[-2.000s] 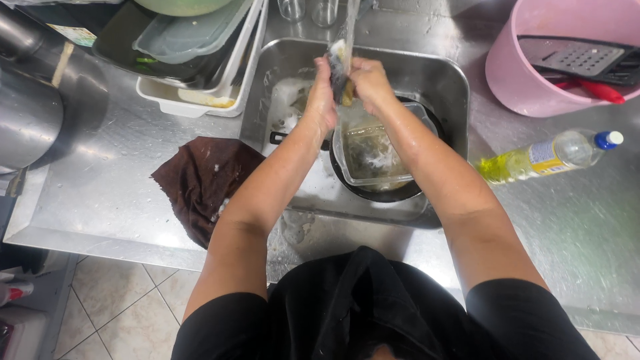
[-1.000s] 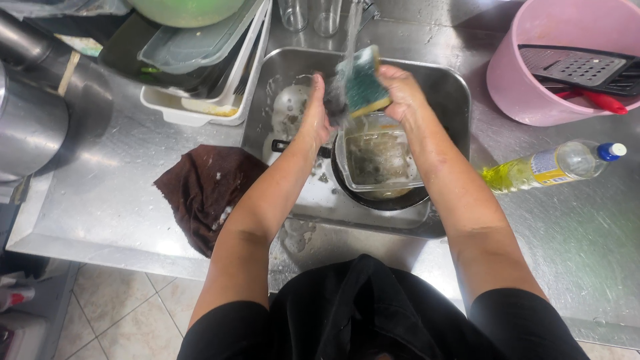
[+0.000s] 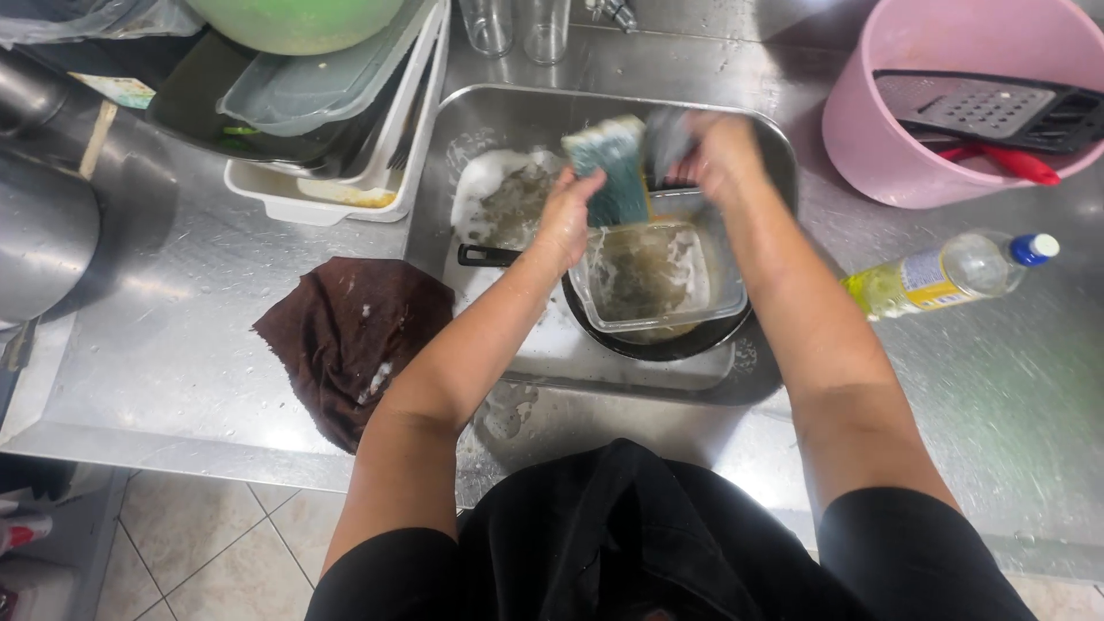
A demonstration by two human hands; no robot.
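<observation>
My left hand (image 3: 569, 211) holds a green and yellow scouring sponge (image 3: 611, 168) upright over the steel sink (image 3: 768, 379). Blurred by motion, my right hand (image 3: 720, 151) grips a greyish thing (image 3: 671, 142) at the sink's back right; what it is cannot be made out. Below both hands, a clear plastic container (image 3: 660, 276) with cloudy water rests in a black frying pan (image 3: 664, 347), whose handle (image 3: 487, 255) points left. White suds (image 3: 483, 190) float at the sink's left side.
Left of the sink lie a brown cloth (image 3: 362, 336) and stacked trays and lids (image 3: 319, 210). At right stand a pink bucket (image 3: 871, 147) holding a grater (image 3: 992, 108), and a bottle of yellow liquid (image 3: 949, 274). Two glasses (image 3: 546, 34) stand behind the sink.
The sponge, in my right hand one second ago, is now in my left. My right hand has moved right and holds the greyish thing. The water stream seen earlier no longer shows.
</observation>
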